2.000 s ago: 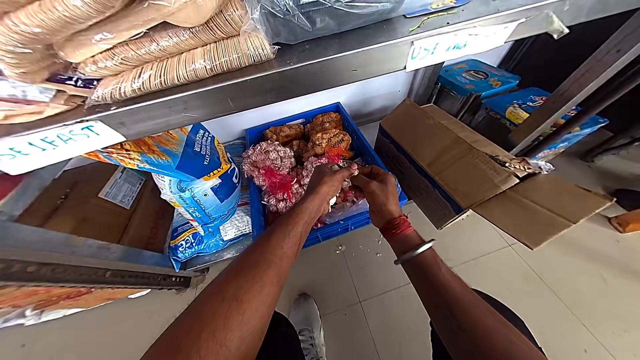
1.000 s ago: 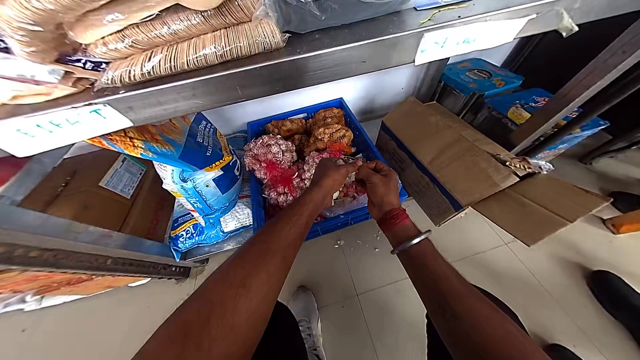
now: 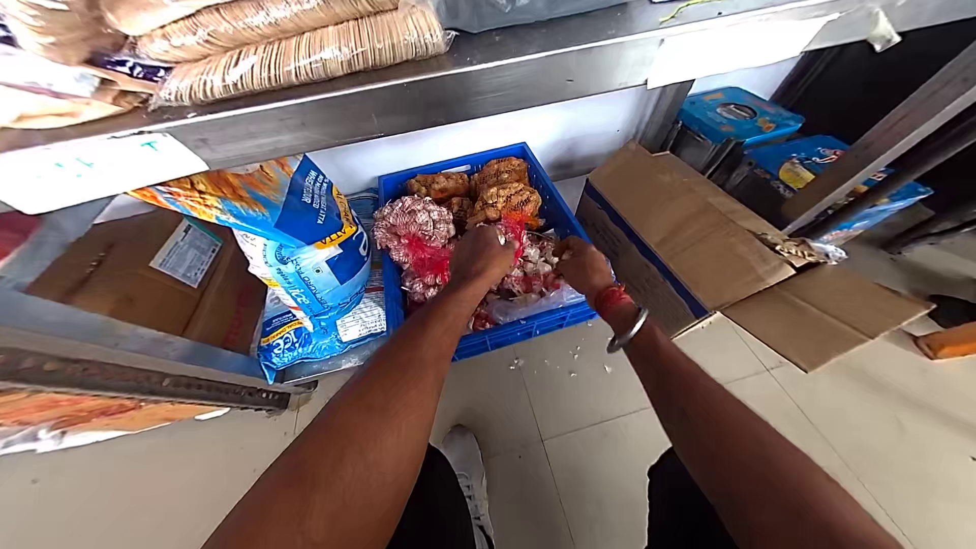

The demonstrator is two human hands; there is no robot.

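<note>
A blue plastic crate (image 3: 526, 328) holds garlic and netted bags. My left hand (image 3: 483, 259) is closed on red netting (image 3: 518, 229) over the middle of the crate. My right hand (image 3: 584, 267) is at the crate's right side, fingers curled at the loose garlic (image 3: 534, 263); whether it grips anything is hidden. A net bag of garlic (image 3: 414, 229) lies at the left of the crate. Net bags of brown, knobbly ginger (image 3: 505, 200) lie at the back. Clear plastic (image 3: 534, 305) sits at the front inside the crate.
A steel shelf (image 3: 366, 110) runs above the crate. Left of it stands a blue flour bag (image 3: 324, 263). An open cardboard box (image 3: 679, 221) lies at the right, with blue packages (image 3: 736, 114) behind it. Bits of garlic skin (image 3: 573, 362) are on the tiled floor (image 3: 602, 450).
My hands were close together over the crate's front right; now they are apart, the left farther left and the right at the crate's right side. More loose garlic shows between them.
</note>
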